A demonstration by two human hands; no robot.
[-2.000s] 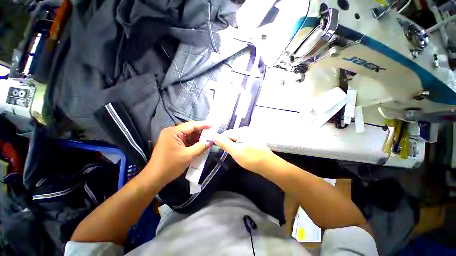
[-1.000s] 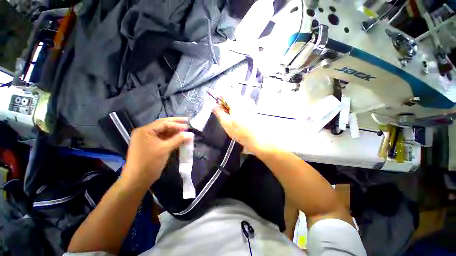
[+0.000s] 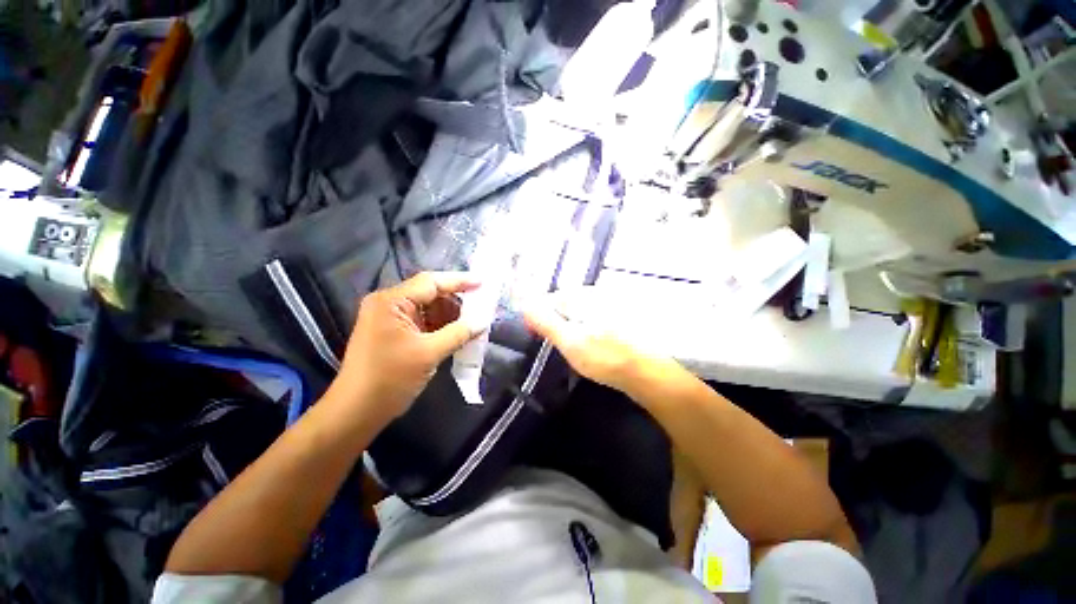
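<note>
My left hand (image 3: 407, 342) pinches a white label strip (image 3: 470, 372) between thumb and fingertips, its lower end hanging over the black band. My right hand (image 3: 596, 348) is just right of the strip, fingertips in the lamp glare; whether it holds anything cannot be told. The dark grey garment (image 3: 271, 142) is heaped left of the machine. Its black waistband, edged with white-striped tape (image 3: 490, 446), curves over my lap below both hands.
The white JACK machine (image 3: 850, 177) stands at the right, a bright lamp (image 3: 608, 53) left of its head. White labels (image 3: 814, 271) lie under its arm. Yellow-handled tools (image 3: 932, 342) lie at the bed's right end. A blue crate (image 3: 277, 372) is at the lower left.
Since one second ago, my left hand has moved right and up with the strip, and less strip hangs down. The dark pointed tool seen at my right fingertips no longer shows.
</note>
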